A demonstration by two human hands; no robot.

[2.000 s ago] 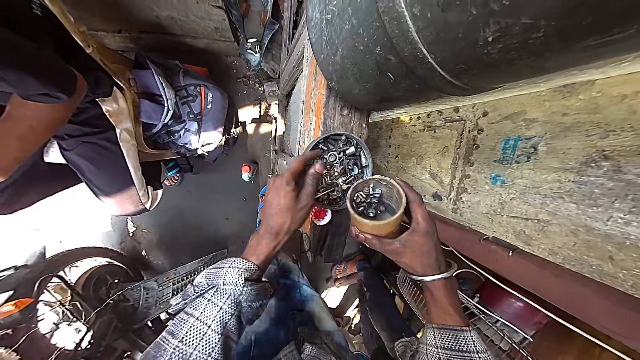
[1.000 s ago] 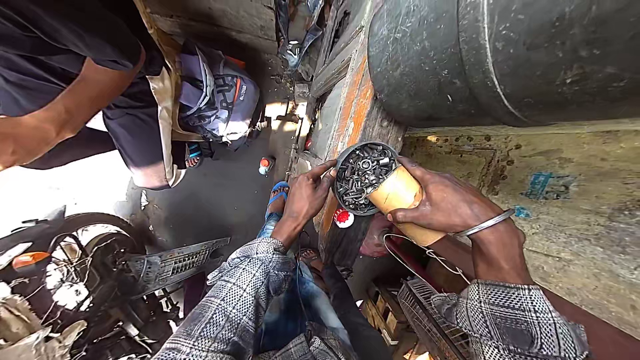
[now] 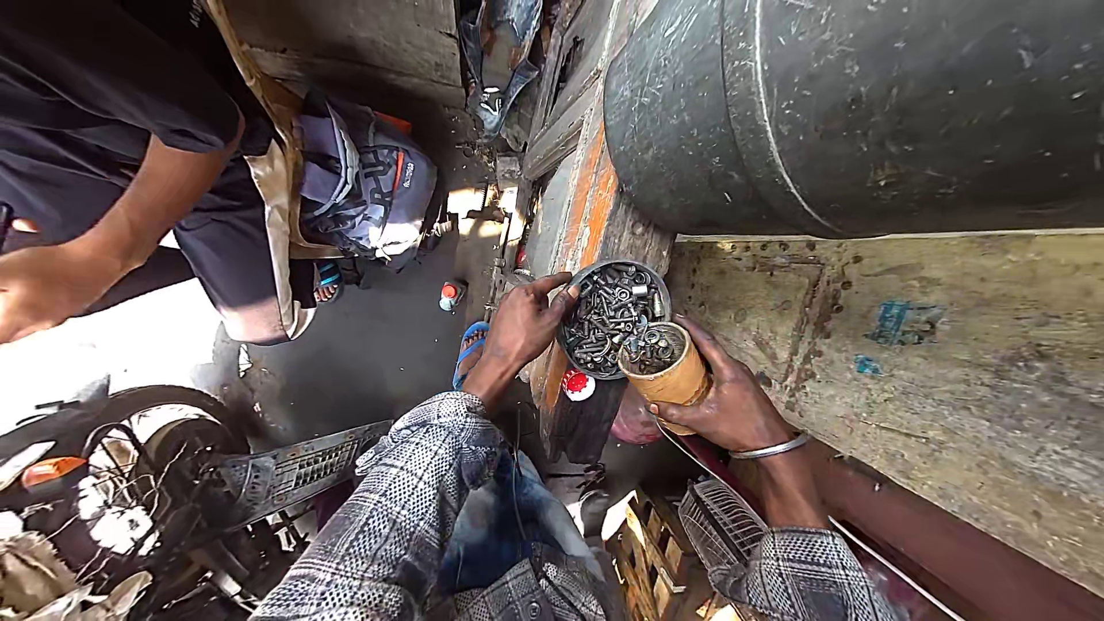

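Note:
A round dark tub (image 3: 614,319) full of bolts, nuts and sockets rests on a worn wooden plank (image 3: 642,237). My left hand (image 3: 520,332) has its thumb and forefinger at the tub's left rim. In my right hand (image 3: 733,401) is a tan cylindrical container (image 3: 677,384), tilted with its mouth over the tub's lower right edge. Small metal parts (image 3: 654,347) show inside that container. A metal bangle (image 3: 770,447) is on my right wrist. Just below the tub lies a red and white cap (image 3: 578,385).
A large black drum (image 3: 845,112) looms at upper right above a stained yellowish board (image 3: 914,345). Another person's arm (image 3: 129,233) and a backpack (image 3: 371,185) are at left. A motorcycle wheel (image 3: 129,405), a small red-capped container (image 3: 450,296) and a wooden crate (image 3: 647,561) are lower down.
One second ago the tan container was tipped mouth-down over the tub; now its mouth faces up more, with parts showing inside. My left hand stays at the tub's rim.

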